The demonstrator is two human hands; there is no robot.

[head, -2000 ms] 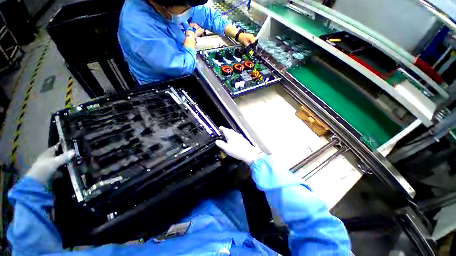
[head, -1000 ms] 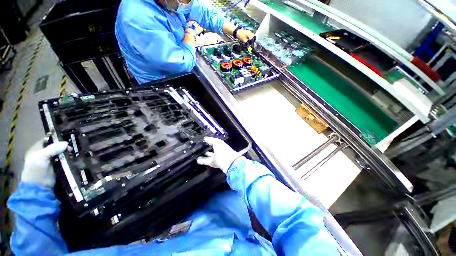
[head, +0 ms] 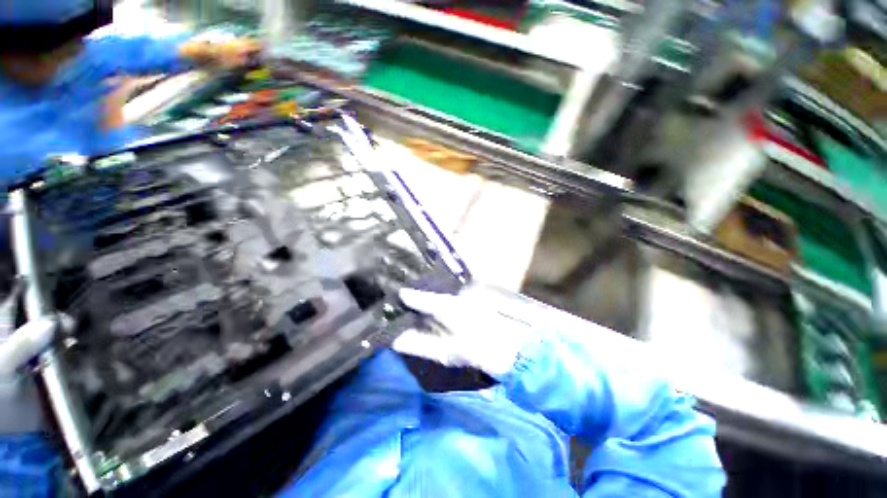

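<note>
A large black carrier frame (head: pixel 233 282) with cut-outs and pale metal side bars fills the left and middle of the view, a little blurred. It is held up in front of my body, tilted. My left hand (head: pixel 27 342), white-gloved and partly cut off by the left edge, grips its left side bar. My right hand (head: pixel 465 326), white-gloved, grips its right near corner, fingers on top. The undersides of both hands' grips are hidden by the frame.
A person in blue (head: pixel 68 107) is at the upper left, one arm over a blurred populated circuit board (head: pixel 255 103). The conveyor rail (head: pixel 486 146) runs diagonally behind the frame. A green-matted shelf (head: pixel 467 92) lies beyond it. Another brown box (head: pixel 757 231) sits at the right.
The view has swung to the right. The carrier frame has been lifted from the stack in the black bin and now appears closer and larger, overlapping the conveyor. Both hands still hold it.
</note>
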